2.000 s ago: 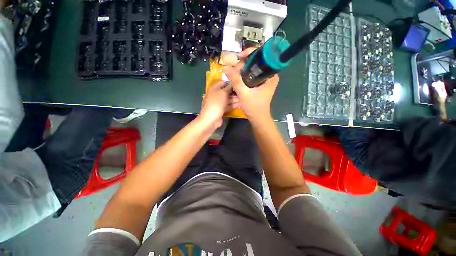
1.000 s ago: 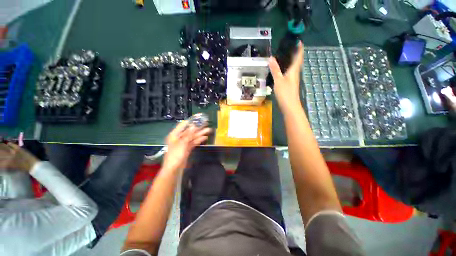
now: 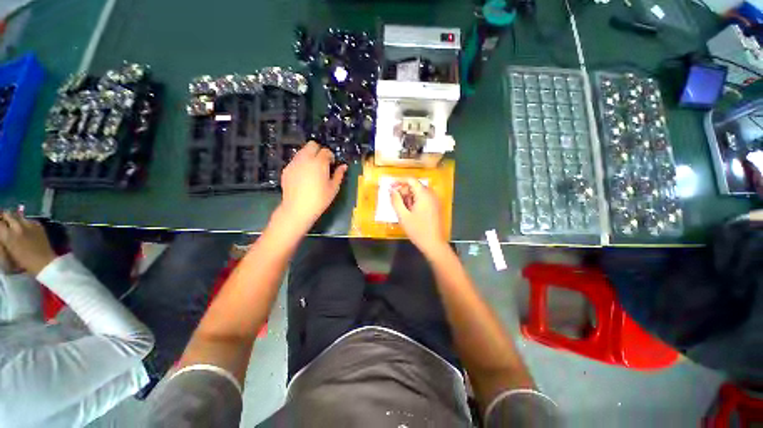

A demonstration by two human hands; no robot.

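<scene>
My left hand (image 3: 311,185) is at the lower edge of the heap of small black parts (image 3: 345,109). Its fingertips touch or nearly touch the heap, and any part under them is hidden. My right hand (image 3: 420,216) is over the white square of the orange-yellow pad (image 3: 366,205), fingers bent together. A small dark spot shows at its fingertips, too blurred to name. The white-grey screw feeder (image 3: 417,99) stands behind the pad. The teal-and-black electric screwdriver (image 3: 473,52) is out of my hands, right of the feeder.
A black blister tray (image 3: 238,150) with silvery modules along its back is left. Stacked black trays (image 3: 96,171) and a blue bin (image 3: 18,113) are farther left. A clear blister tray (image 3: 548,150) and a filled tray (image 3: 640,159) are right. People sit on both sides.
My right hand has left the screwdriver and come down to the pad. My left hand has moved forward to the black parts, and the silvery module it held no longer shows in it.
</scene>
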